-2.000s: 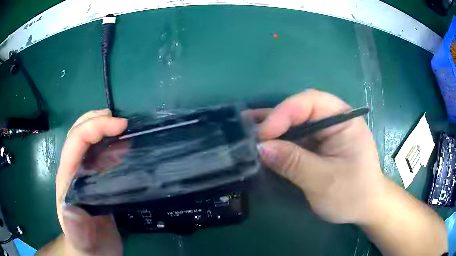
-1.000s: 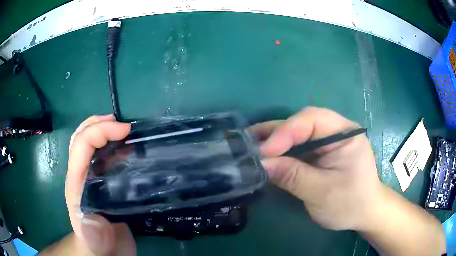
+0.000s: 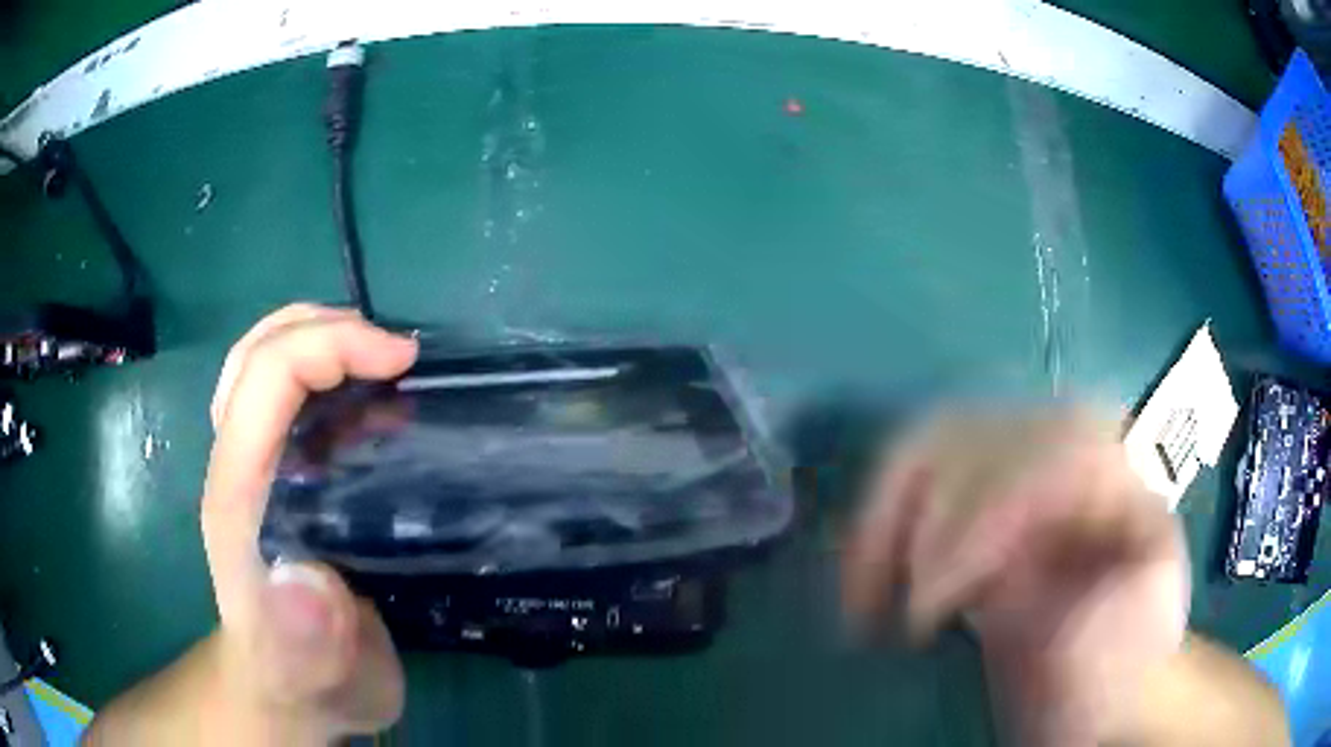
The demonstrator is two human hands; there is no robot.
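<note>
My left hand (image 3: 299, 511) holds a glossy black screen panel (image 3: 540, 467) by its left end, tilted above the bench. A wrinkled clear film covers the panel, and a pale line runs near its far edge. Below and partly behind it lies a black circuit board (image 3: 584, 616), mostly hidden by the panel. A black cable (image 3: 345, 190) with a pale end runs from the unit towards the far side. My right hand (image 3: 1022, 540) is apart from the panel, to its right, and strongly blurred. Its fingers look bent; whether it holds the dark tweezers cannot be seen.
A blue basket (image 3: 1277, 219) with orange-tan rubber bands stands at the far right. A cream card (image 3: 1179, 416) with small strips and another black board (image 3: 1277, 482) lie at the right. Dark parts and cables (image 3: 73, 347) lie at the left. A white strip (image 3: 657, 51) crosses the back.
My right hand has let go of the panel's right end and moved right and down. The tweezers seen in it before no longer show. My left hand still holds the panel, now slightly further right.
</note>
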